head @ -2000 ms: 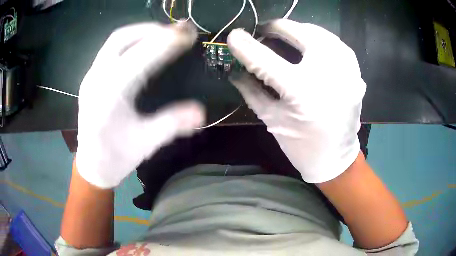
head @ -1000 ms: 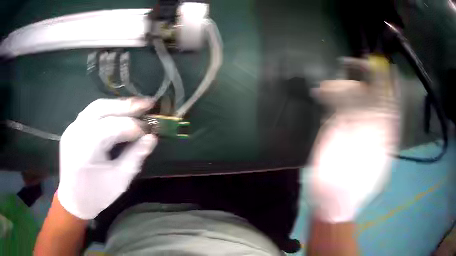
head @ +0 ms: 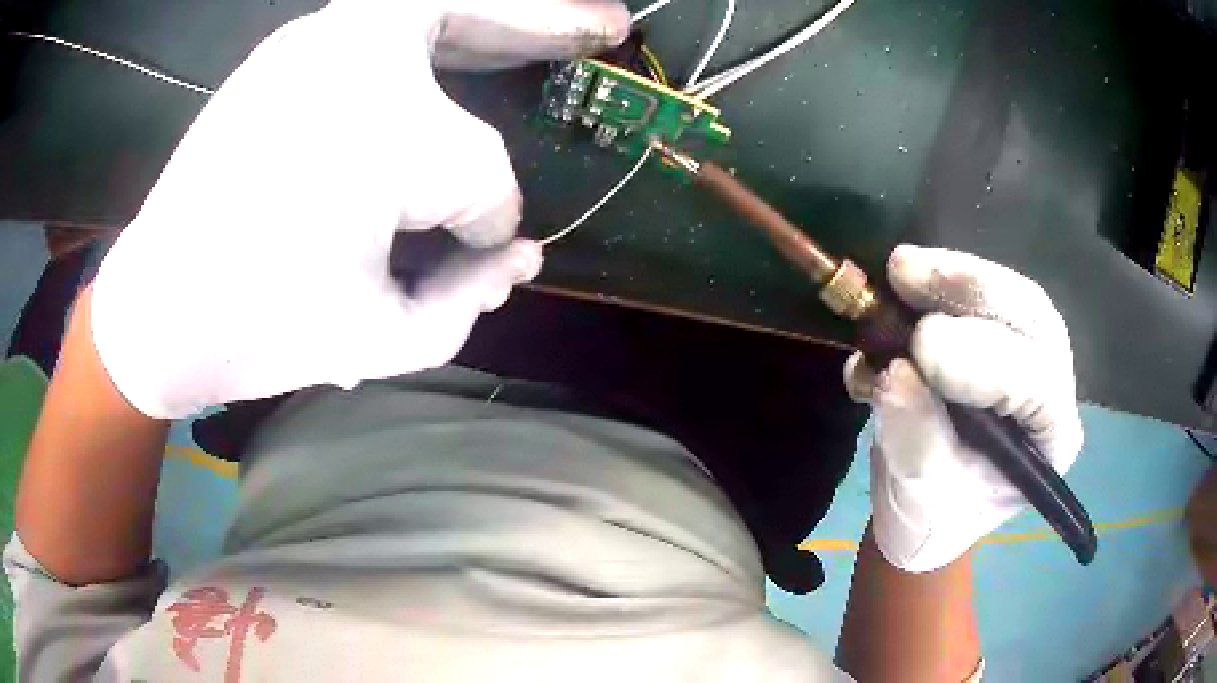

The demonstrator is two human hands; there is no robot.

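A green circuit board (head: 641, 110) is tilted above the dark bench, component side showing. White lead wires (head: 767, 60) and a yellow wire run from its far edge. My gloved left hand (head: 320, 200) pinches thin solder wire (head: 603, 203) between thumb and a finger; its index finger reaches to the board's far left corner. The solder's end meets the board's near edge. My gloved right hand (head: 981, 387) grips the black handle of the soldering iron (head: 787, 240). The iron's tip is at the same near edge, by the solder's end.
The bench's front edge (head: 694, 318) runs below the hands, with the dark green mat (head: 828, 147) behind. A yellow piece (head: 1180, 227) on a dark holder is at the right. Blue floor with yellow lines shows below.
My right hand has come back from the stand area at the right with the soldering iron. My left hand now holds the solder wire to the board. The view has shifted; the long unit is out of view.
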